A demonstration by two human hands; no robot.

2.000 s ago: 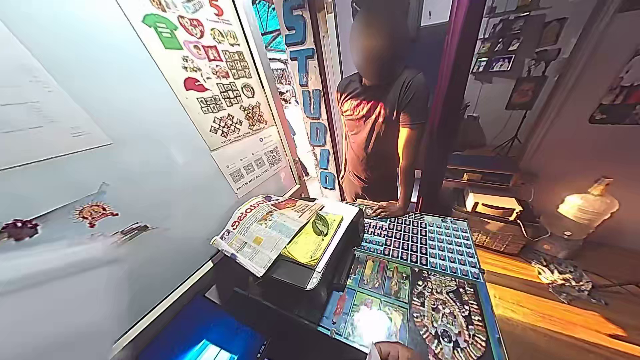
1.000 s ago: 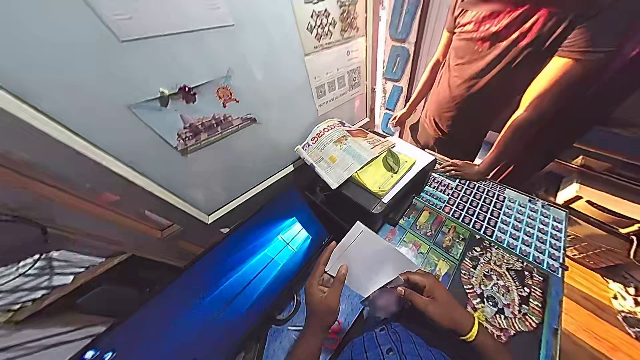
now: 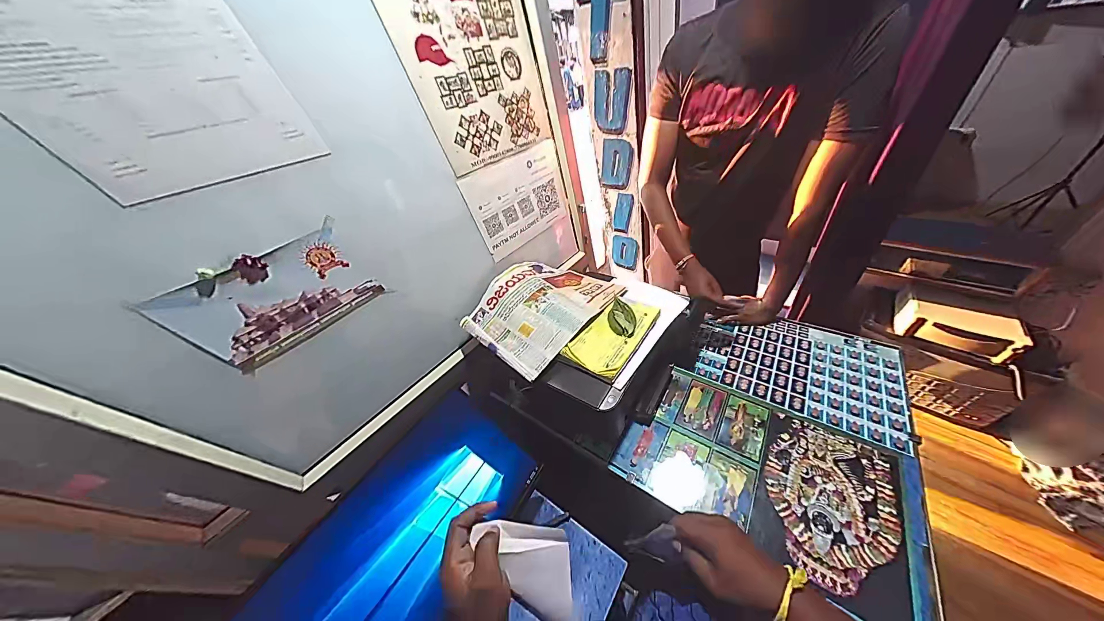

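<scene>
At the lower middle, my left hand (image 3: 479, 565) grips a small white paper sheet or envelope (image 3: 530, 565) by its left side, with the thumb in front. To its right, my right hand (image 3: 720, 556), with a yellow band at the wrist, pinches a small dark, thin item (image 3: 657, 543) that I cannot identify. A gap separates the white paper from the right hand. Beneath the paper lies a blue patterned surface (image 3: 591, 548). A lit monitor (image 3: 405, 517) showing a blue picture is just left of my left hand.
A black printer (image 3: 561, 397) carries a newspaper (image 3: 526, 319) and a yellow pad (image 3: 617, 341). Behind the counter (image 3: 914, 517), covered with photo prints (image 3: 793, 366), stands a person (image 3: 742, 155) with both hands over its far edge. Another person (image 3: 1069, 431) is at the right edge.
The white paper was between both my hands a second ago; now only my left hand holds it, and my right hand is apart from it. The standing person's hands have come together.
</scene>
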